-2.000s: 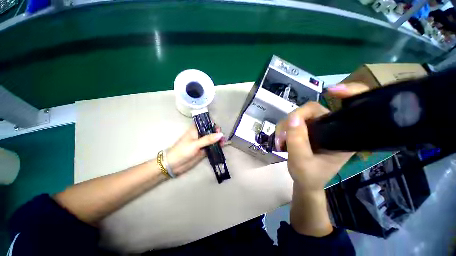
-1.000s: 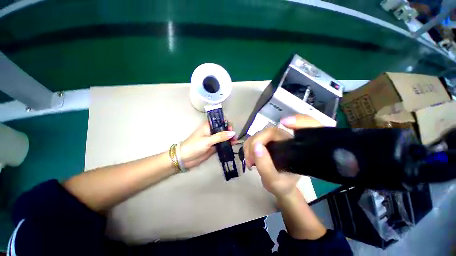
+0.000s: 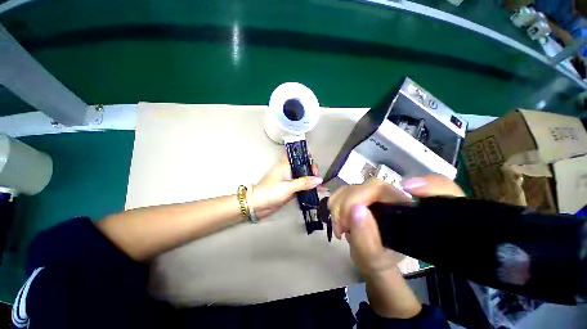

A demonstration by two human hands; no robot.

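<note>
A part-assembled hair dryer (image 3: pixel 293 117) lies on the beige mat, its white round barrel with dark centre hole at the far end. Its open black handle shell (image 3: pixel 302 168) points towards me. My left hand (image 3: pixel 283 191) grips the handle, thumb across it. My right hand (image 3: pixel 373 215) is closed around a thick black electric screwdriver (image 3: pixel 463 238), just right of the handle's near end. The driver's body points off to the right. The bit and any screw are too blurred and covered to tell, so contact with the handle is unclear.
The grey-white screw box (image 3: pixel 412 138) stands right of the dryer, partly behind my right hand. A brown carton (image 3: pixel 524 154) is at the right. A green belt (image 3: pixel 193 58) runs behind the beige mat (image 3: pixel 186 154). A white cylindrical object (image 3: pixel 22 164) is at far left.
My right hand and the screwdriver have come from over the screw box to beside the handle's near end. The left hand keeps its grip; the whole view has shifted.
</note>
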